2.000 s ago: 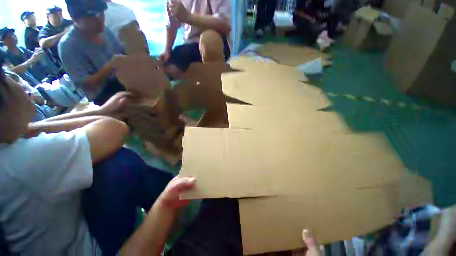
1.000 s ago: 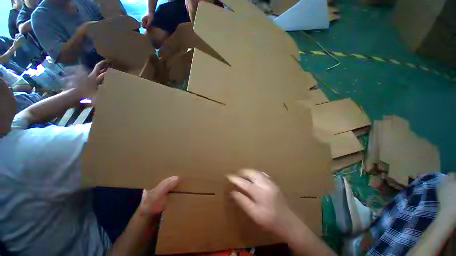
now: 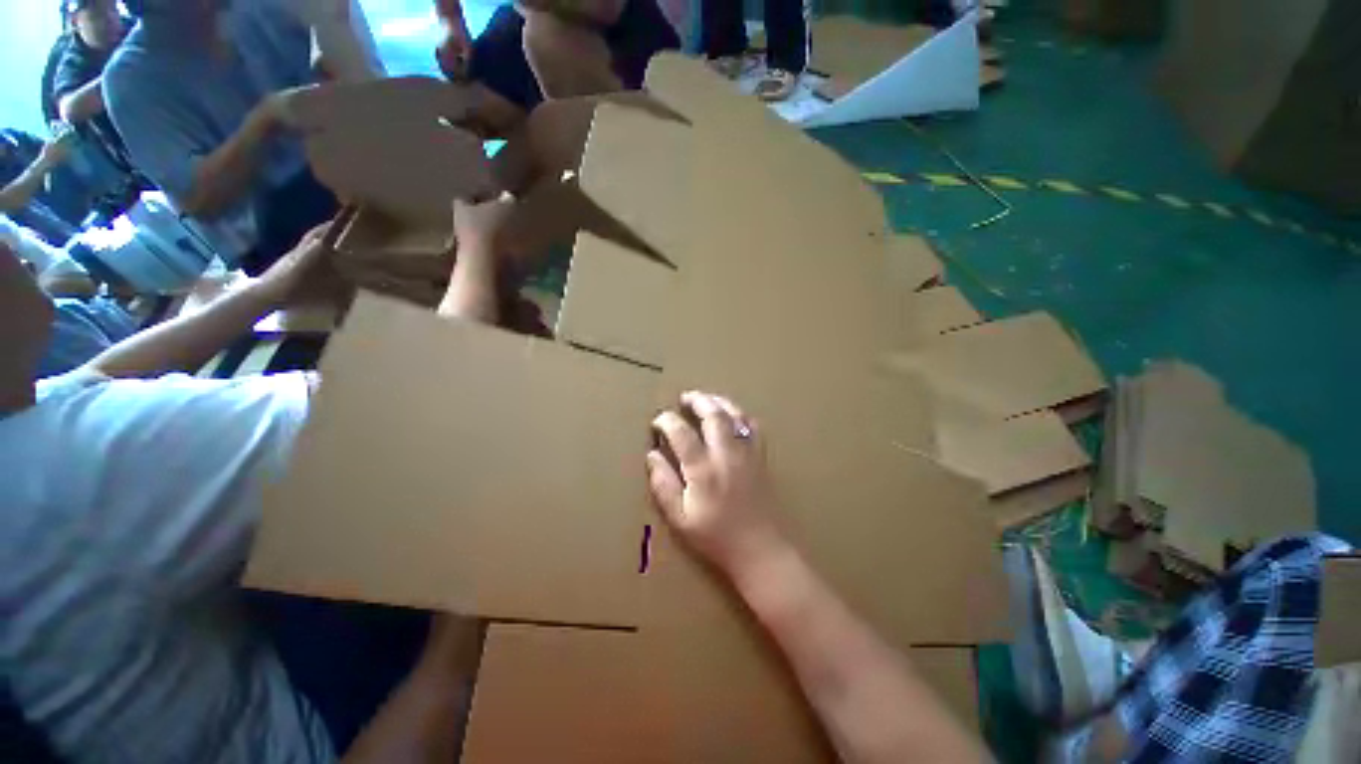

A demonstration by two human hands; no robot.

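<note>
A flat brown die-cut box blank (image 3: 776, 314) lies across my lap and reaches away from me, with notches along its left edge. Its wide left panel (image 3: 463, 463) shows a short dark slot near the crease. My right hand (image 3: 714, 470) rests on the middle of the blank, fingers bent, a ring on one finger. My left hand is hidden under the left panel; only its forearm (image 3: 418, 699) shows below the panel's lower edge.
Stacked blanks (image 3: 1202, 455) lie on the green floor at right, beside more cardboard pieces (image 3: 1008, 366). A person in a grey shirt (image 3: 135, 523) sits close at left. A checked sleeve (image 3: 1231, 657) is at lower right. Another part-folded box (image 3: 396, 157) is ahead left.
My right hand has moved forward and up along the blank. My left hand has gone from the panel's near edge to under the panel. A slot now shows on the blank.
</note>
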